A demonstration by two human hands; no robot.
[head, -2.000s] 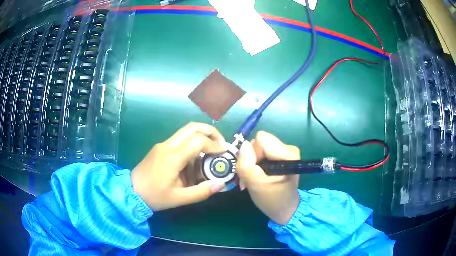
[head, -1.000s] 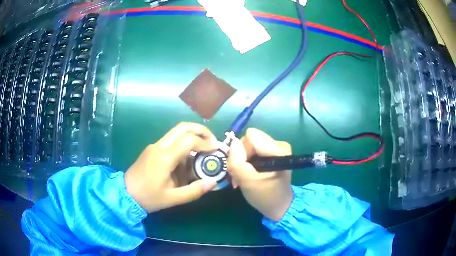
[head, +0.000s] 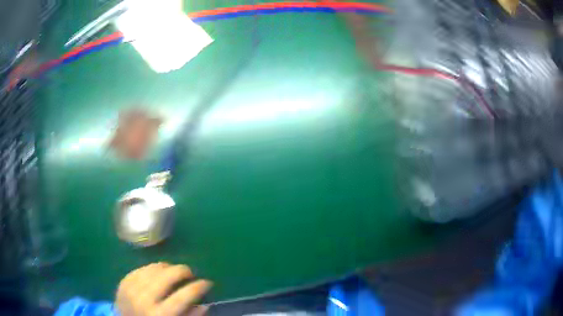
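The picture is blurred. The silver metal test fixture (head: 145, 216) stands on the green mat at the left, with a bright pale centre and no dark module visible on it. The blue signal cable (head: 207, 105) runs from its connector (head: 158, 179) towards the far side. My left hand (head: 162, 290) is at the near edge, just below the fixture and apart from it, its fingers curled; whether it holds something is hidden. My right hand is out of view; only blue sleeve shows at the lower right. The probe pen cannot be made out.
A brown-red square (head: 134, 133) lies beyond the fixture. White paper (head: 163, 37) lies at the far left. Clear trays (head: 447, 154) are at the right, with a red wire (head: 420, 71) across them. Another tray (head: 18, 154) shows blurred at the left edge.
The view has swung right. My left hand has let go of the fixture and drawn back. My right hand has left the fixture and the picture. The module no longer shows on the fixture.
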